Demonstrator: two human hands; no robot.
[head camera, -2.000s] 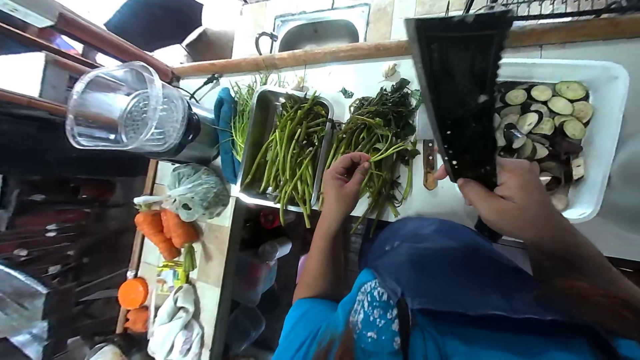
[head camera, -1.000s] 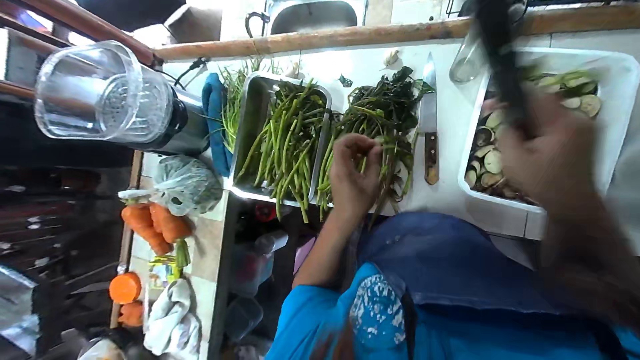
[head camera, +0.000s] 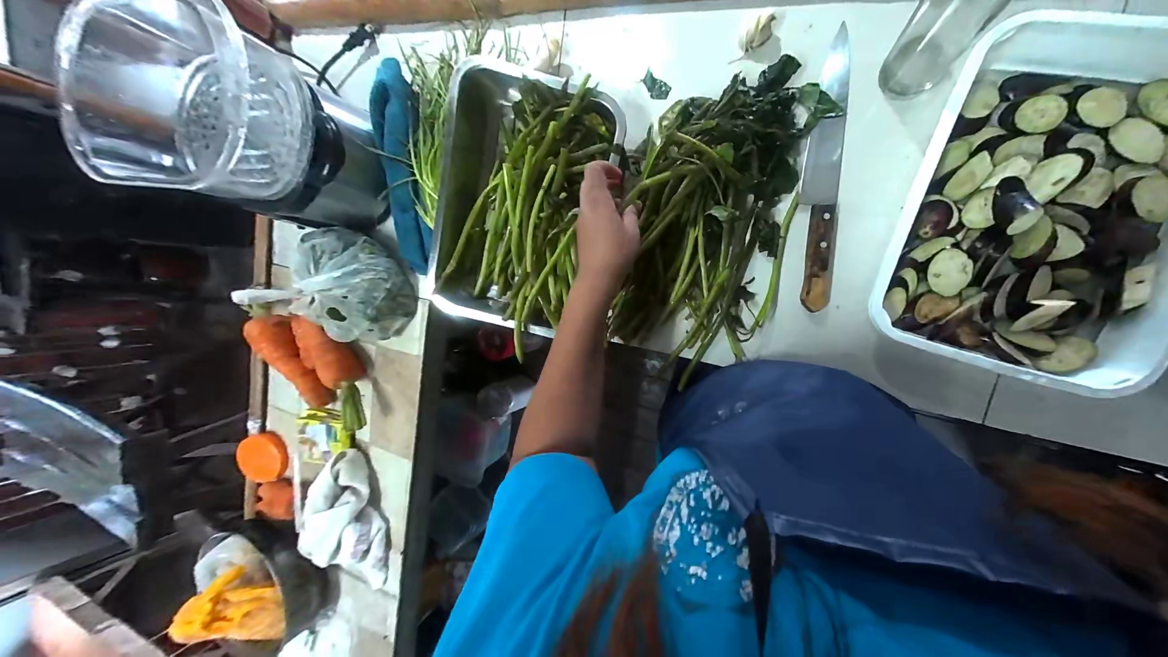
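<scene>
My left hand (head camera: 607, 224) has its fingers curled at the right rim of a metal tray (head camera: 444, 192), between two heaps of greens. Long green stems (head camera: 525, 196) lie in the tray and hang over its near edge. Right of the hand, a second heap of leafy stems (head camera: 707, 196) rests on the white counter, its dark leaves toward the back. A kitchen knife with a wooden handle (head camera: 818, 260) lies beside this heap, blade pointing away and its tip past the leaves. My right hand is out of view. The left fingertips are partly hidden.
A white tub (head camera: 1013, 365) of sliced eggplant stands at right, near a clear glass (head camera: 922, 59). Garlic (head camera: 757, 32) lies at the back. At left are a clear-topped appliance (head camera: 265, 128), a blue cloth (head camera: 394, 155), a plastic bag (head camera: 342, 278) and carrots (head camera: 315, 351).
My left hand has moved from the loose greens to the tray's right rim. My right hand, seen before with a dark, flat object over the eggplant tub, has left the view.
</scene>
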